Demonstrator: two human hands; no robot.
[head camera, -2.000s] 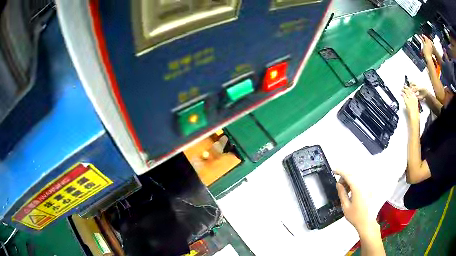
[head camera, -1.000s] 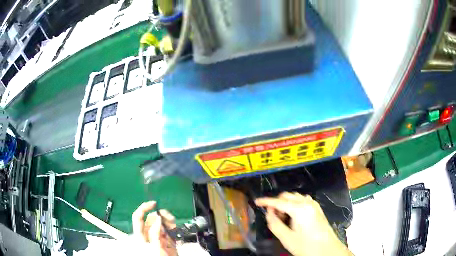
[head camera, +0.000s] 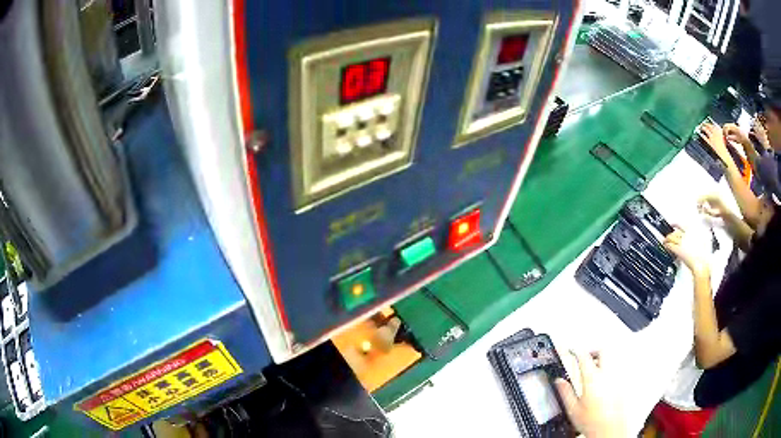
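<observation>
A stack of black housings (head camera: 515, 364) lies on the white bench edge at the lower right, the top one shifted to the right. My right hand (head camera: 587, 395) is at the right rim of the top housing, with a fingertip over its opening, and appears to grip it. My left hand is not in view. The blue press head (head camera: 163, 299) with its warning label is at lower left. Its nest is hidden.
The control box (head camera: 377, 197) hangs close in front. An orange block (head camera: 377, 364) lies below it. Thin black frames (head camera: 445, 329) lie on the green belt (head camera: 565, 205). More black housings (head camera: 629, 261) and other workers' arms (head camera: 706, 299) are at right.
The view swung left to the press, then back right. Both hands were at the press nest a second ago. Now my right hand is at the housings and my left hand is out of the picture.
</observation>
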